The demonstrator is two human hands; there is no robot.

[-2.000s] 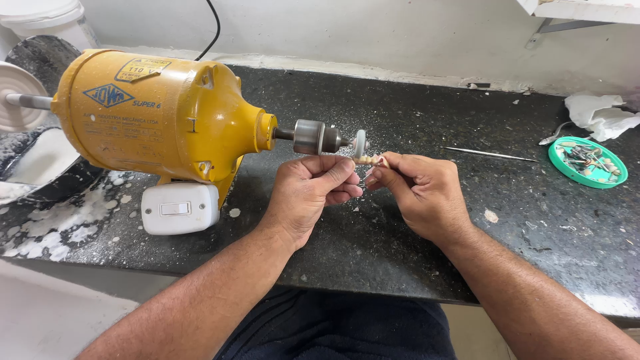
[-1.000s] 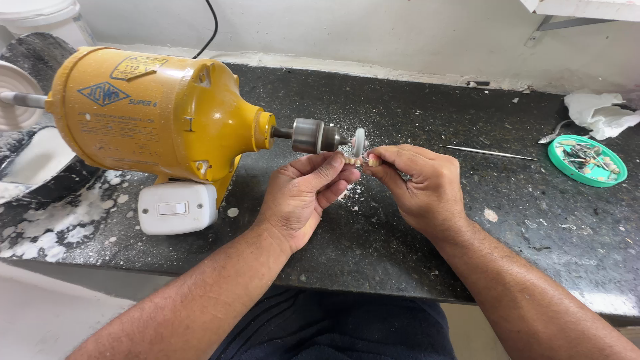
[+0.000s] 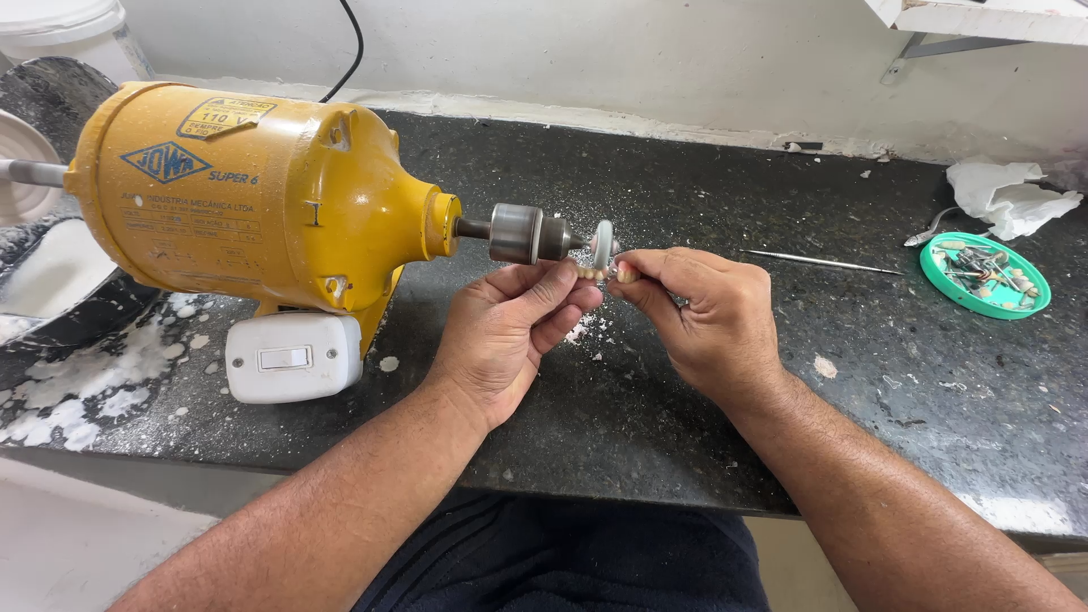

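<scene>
A yellow bench motor (image 3: 229, 195) lies on its side at the left, with a steel chuck (image 3: 527, 234) on its shaft. A pale round wheel (image 3: 603, 245) is mounted at the chuck's tip. Just below the wheel, my left hand (image 3: 510, 327) pinches one end of a partial denture with artificial teeth (image 3: 588, 273) between thumb and fingers. My right hand (image 3: 705, 310) grips its other end, where a tooth and some pink show at the fingertips. The teeth lie at or very near the wheel's lower edge; contact cannot be told. Fingers hide much of the denture.
A white switch box (image 3: 293, 358) sits below the motor. To the right lie a thin metal instrument (image 3: 823, 262), a green dish (image 3: 960, 297) of small burs and crumpled white tissue (image 3: 1011, 200). A black basin (image 3: 102, 319) with white material stands left. White dust speckles the dark stone countertop (image 3: 595, 459).
Both hands have shifted the denture slightly beneath the wheel, and its angle between the fingers has changed. The motor and the things on the countertop stay where they were.
</scene>
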